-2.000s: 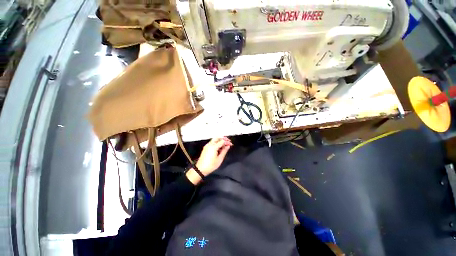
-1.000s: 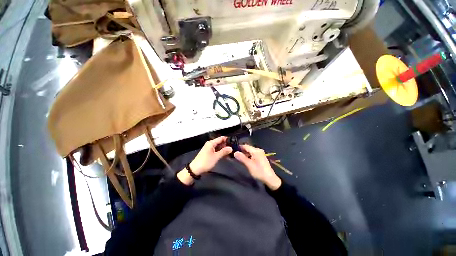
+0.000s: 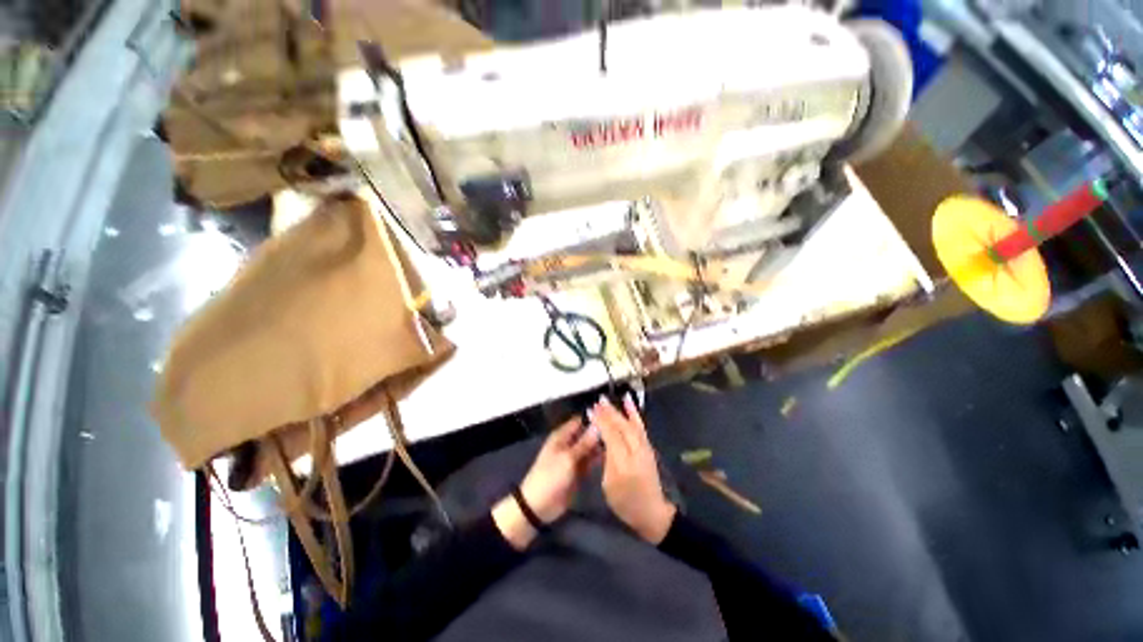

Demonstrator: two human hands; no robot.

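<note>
My left hand (image 3: 555, 472) and my right hand (image 3: 633, 477) are close together at the table's front edge, below the scissors. A small dark object (image 3: 623, 396) shows at my right fingertips; blur hides its shape. My left fingers are bent beside my right hand, and their hold cannot be made out. The scissors (image 3: 575, 341) with dark green handles lie on the white table (image 3: 489, 378). A tan bag body (image 3: 295, 332) lies to the left, its straps (image 3: 328, 502) hanging over the edge.
The off-white sewing machine (image 3: 652, 132) stands behind the scissors, with binding tape (image 3: 627, 263) along its arm. A yellow tape reel (image 3: 988, 261) on a red spindle stands at right. Brown stacked bags (image 3: 238, 113) are at the back left. Scraps (image 3: 730, 492) lie on the floor.
My right hand has come into view and joined my left. Since the last frame both hands have moved up to the table edge from over the lap. The camera view has shifted.
</note>
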